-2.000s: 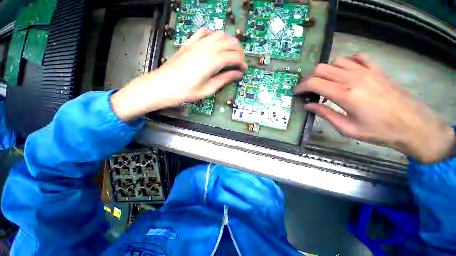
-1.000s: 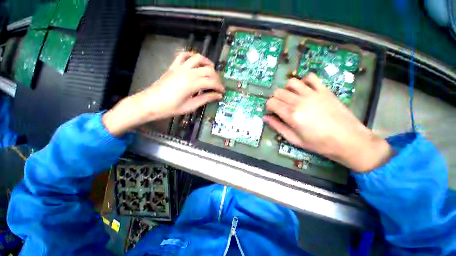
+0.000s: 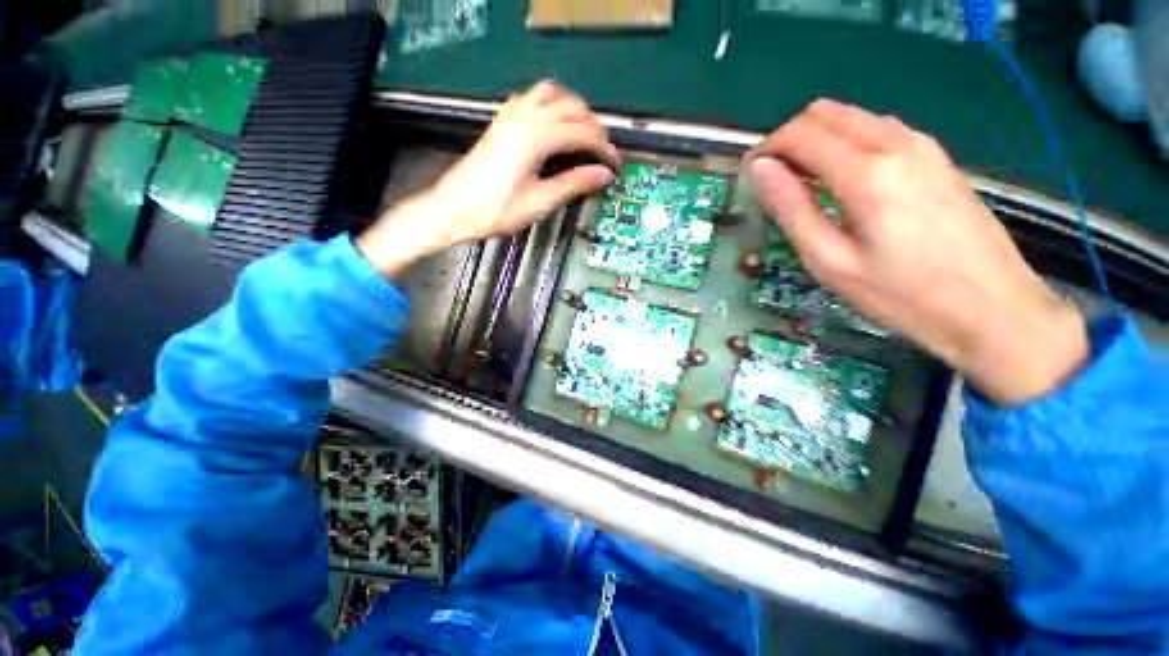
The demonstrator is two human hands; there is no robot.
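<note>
A carrier fixture (image 3: 712, 320) with a dark rim lies on the conveyor and holds several green circuit boards, populated side up. My left hand (image 3: 545, 154) is bare, with thumb and fingertips at the far left corner of the upper left circuit board (image 3: 651, 228). My right hand (image 3: 865, 212) is bare, over the upper right board and hiding most of it; its thumb and fingers are bent near the fixture's far edge. The lower left board (image 3: 628, 356) and lower right board (image 3: 801, 410) lie flat, untouched. Whether the fingertips grip anything is hidden.
A black ribbed sheet (image 3: 301, 141) and plain green boards (image 3: 192, 180) lie at the left. The silver conveyor rail (image 3: 641, 513) runs in front of me. Stacked pallets (image 3: 381, 513) stand low beside me. A cardboard piece (image 3: 600, 13) and a blue cord (image 3: 1045, 160) are beyond the conveyor.
Both hands have moved to the far side of the fixture. My right hand has left the lower right board, which now shows fully. The fixture appears lower in the view.
</note>
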